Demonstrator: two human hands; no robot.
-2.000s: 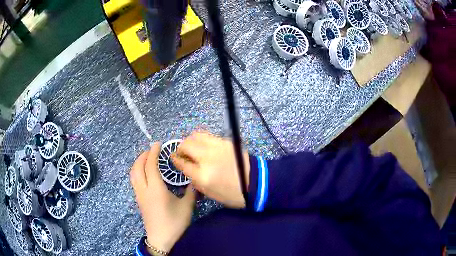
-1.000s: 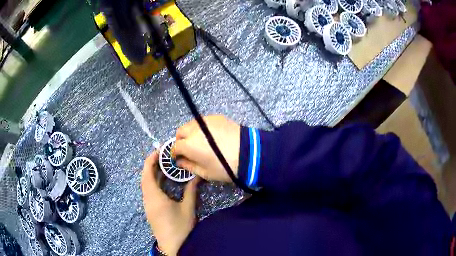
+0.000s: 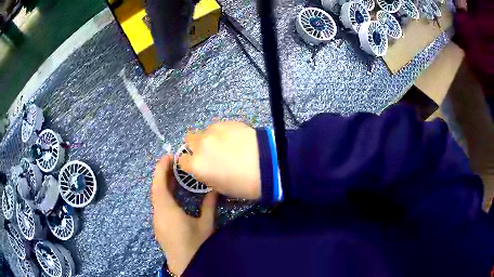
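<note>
A round, white spoked fan housing (image 3: 190, 181) sits on the silver sheet in front of me. My left hand (image 3: 181, 216) grips it from the left and near side between thumb and fingers. My right hand (image 3: 225, 159) is over its top right part, with fingertips down near its centre. What the right fingertips hold, if anything, is hidden. The black electric screwdriver (image 3: 170, 32) hangs blurred at the top, in front of the yellow screw feeder (image 3: 130, 27). Its thick black cord (image 3: 272, 70) crosses the view down to my right sleeve.
A heap of spoked housings (image 3: 77, 183) lies at the left. More housings (image 3: 316, 25) lie at the upper right, some on brown cardboard (image 3: 403, 50). A thin black cable runs behind my right hand. A green conveyor (image 3: 49, 32) with a pale edge is at the upper left.
The screwdriver and cord have swung right since a second ago, and the view has shifted slightly. My left hand still grips the housing; my right hand remains over it and covers its centre more.
</note>
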